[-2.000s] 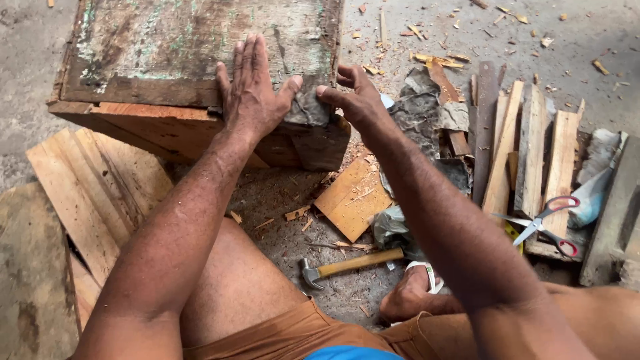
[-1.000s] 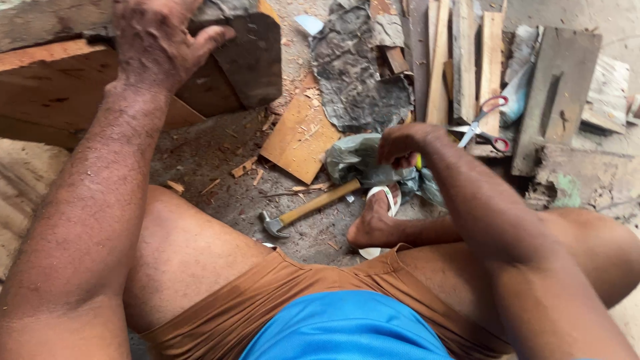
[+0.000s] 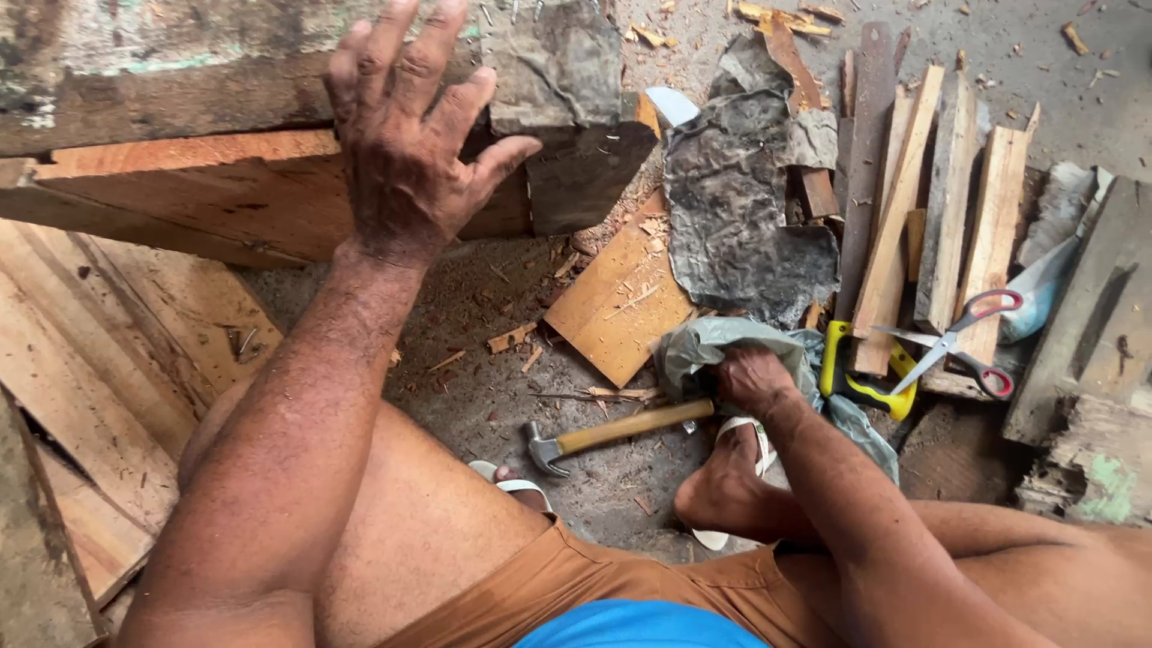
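My left hand (image 3: 405,135) rests with spread fingers on the near edge of a weathered wooden box (image 3: 207,99), beside a grey patch (image 3: 553,76) covering its corner. Down at the right, my right hand (image 3: 756,376) reaches into the mouth of a grey-green plastic bag (image 3: 711,340); its fingertips are hidden, so what they touch cannot be told. Just left of the bag lies a claw hammer (image 3: 621,432) with a wooden handle. Scissors (image 3: 958,346) with red and grey handles lie right of the bag, over a yellow-and-black saw handle (image 3: 837,364).
Wood strips (image 3: 945,216) lie at the right, near a crumpled dark sheet (image 3: 747,198) and a weathered board (image 3: 1071,315). A square wood piece (image 3: 621,297) lies mid-floor among shavings. Planks (image 3: 99,342) with loose nails are at the left. My sandalled feet flank the hammer.
My right hand has left the box's corner and moved down to the right, into the plastic bag. My left hand is still on the box. The view has shifted right and down.
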